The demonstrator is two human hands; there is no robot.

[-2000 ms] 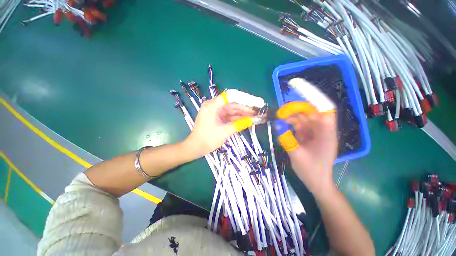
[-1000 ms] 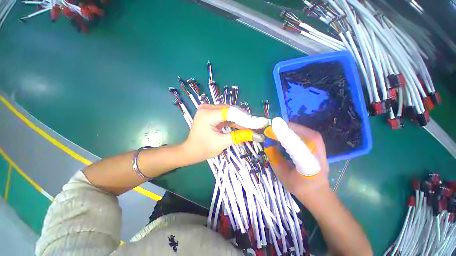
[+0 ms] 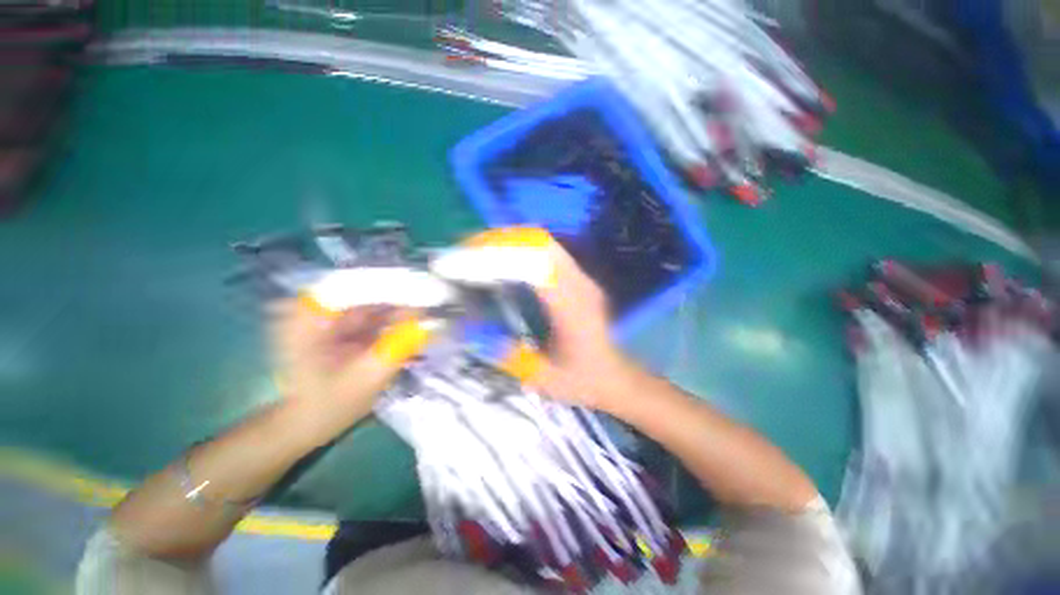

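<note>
The picture is blurred. A fanned bundle of white-sleeved wire harnesses [image 3: 500, 447] lies in front of me, dark ends away from me and red ends near me. My left hand [image 3: 337, 337], with white and yellow-orange finger coverings, is over the dark ends, its thumb and index finger together. My right hand [image 3: 558, 314], with white, orange and blue coverings, meets it just to the right. Whatever lies between the fingertips is too blurred to tell. The blue parts bin [image 3: 694, 250], holding small black parts [image 3: 634, 221], stands behind my right hand.
A harness pile [image 3: 674, 81] lies beyond the bin along the metal rail [image 3: 291, 58]. Another harness pile [image 3: 942, 384] lies at the far right. A dark reddish blurred heap [image 3: 35, 93] is at the upper left edge. The work surface [image 3: 186, 151] is green.
The head view has swung to the right, so bin and bundle appear further left. My right hand left the bin side and came to my left hand's fingertips. The far-right pile shows more fully.
</note>
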